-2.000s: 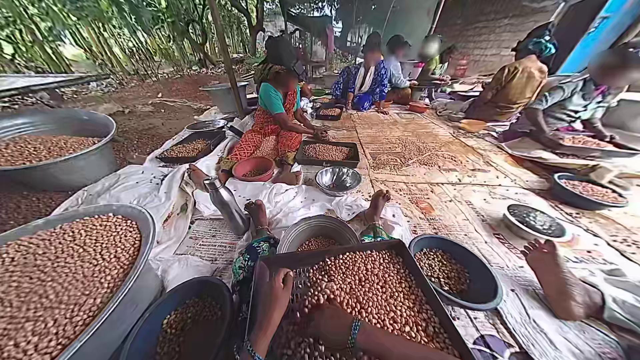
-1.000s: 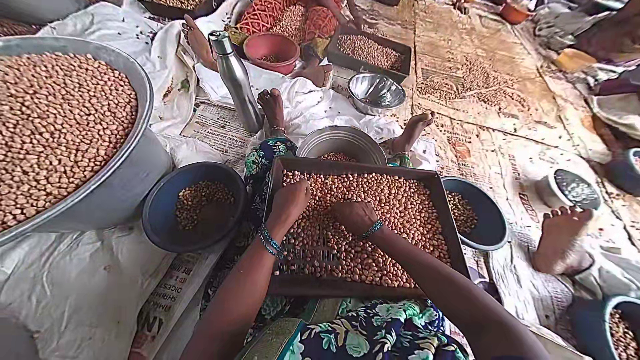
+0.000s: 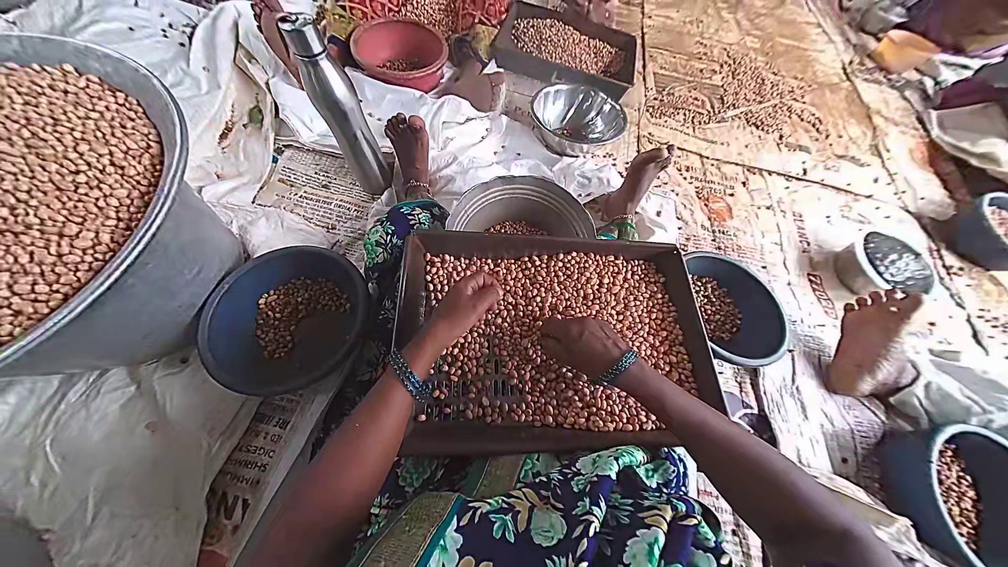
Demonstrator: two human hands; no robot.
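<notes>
A dark slotted tray (image 3: 543, 442) rests over my lap, spread with reddish-brown nuts (image 3: 606, 291). My left hand (image 3: 468, 301) is over its left part, fingers curled together; whether a nut is between them is hidden. My right hand (image 3: 583, 344) lies at the nuts near the tray's middle, knuckles up, its fingertips hidden. Bare slots show at the tray's lower left. Left of the tray stands a blue bowl (image 3: 228, 315) with some nuts in it, and at its right another blue bowl (image 3: 760, 315) with nuts. A ribbed metal bowl (image 3: 520, 193) with nuts stands behind the tray.
A large metal tub (image 3: 189, 236) heaped with nuts stands at left. Beyond are a steel bottle (image 3: 339, 102), a red bowl (image 3: 402, 47), a shiny steel bowl (image 3: 579, 118) and another tray of nuts (image 3: 567, 47). A person's foot (image 3: 870, 342) and a blue tub (image 3: 913, 472) are at right.
The view has tilted down toward the tray. My left hand has moved from the tray's upper left edge in toward the nuts. My right hand stays near the tray's middle.
</notes>
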